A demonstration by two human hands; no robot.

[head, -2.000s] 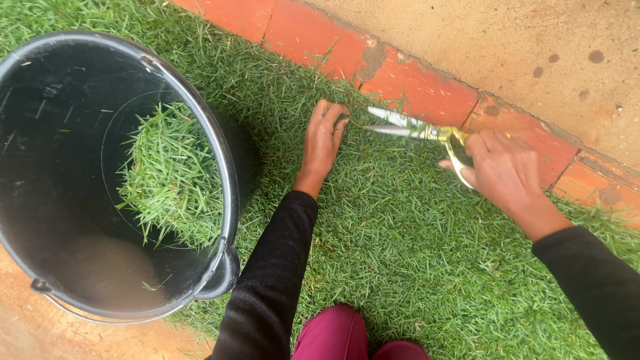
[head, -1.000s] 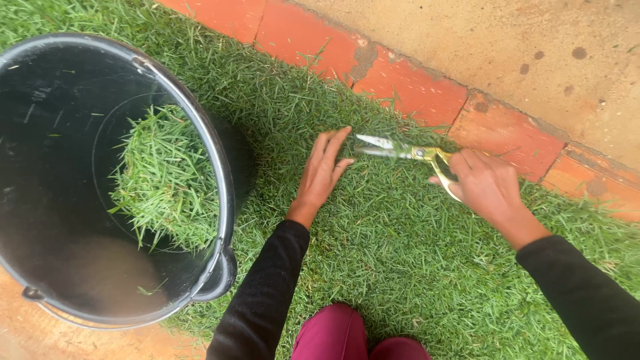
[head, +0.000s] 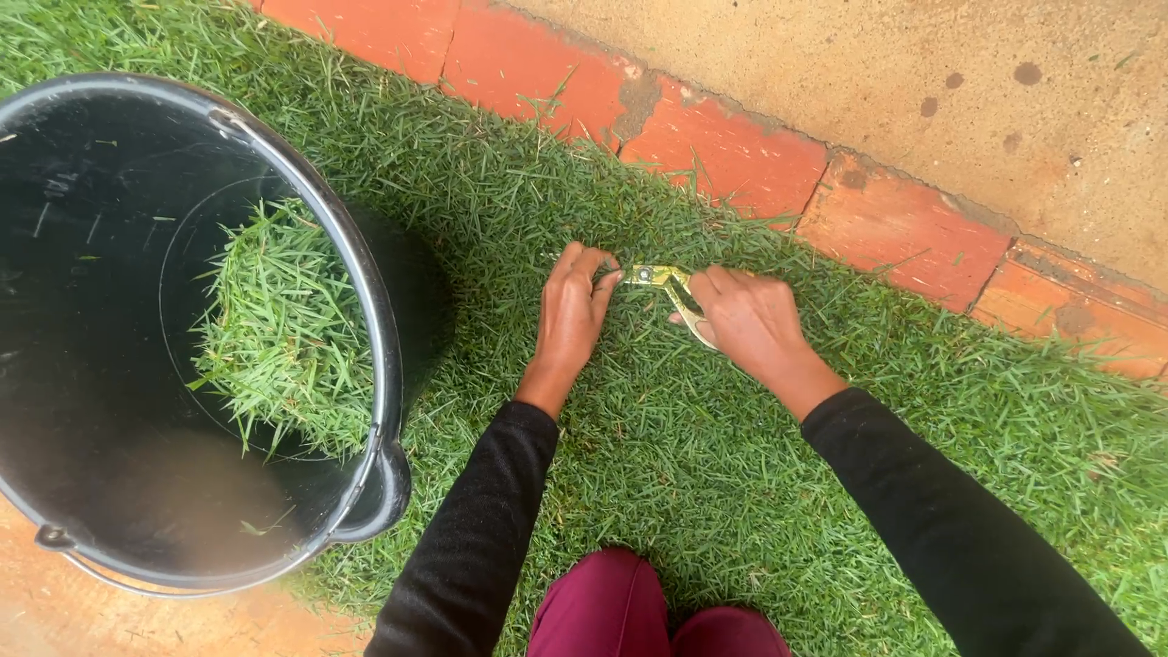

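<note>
My right hand (head: 750, 315) is closed around the yellow handles of a pair of scissors (head: 646, 275), whose blades point left, low over the lawn grass (head: 657, 438). My left hand (head: 577, 306) is at the blade end, thumb and fingertips pinched together in the grass; the blades are mostly hidden behind it, and whether it holds grass blades I cannot tell. At the left lies the open mouth of a black plastic bucket (head: 388, 347), with a heap of cut grass (head: 283, 328) inside.
A border of red bricks (head: 730, 164) runs diagonally above my hands, with tan concrete ground (head: 912, 82) beyond it. The bucket's wire handle (head: 151, 591) hangs at its lower rim. My knees (head: 602, 607) are at the bottom edge, and orange ground (head: 182, 630) shows at the lower left.
My left hand's fingers, spread apart a second ago, have come together. The scissors have moved left to that hand, and their blades, visible before, are now mostly hidden.
</note>
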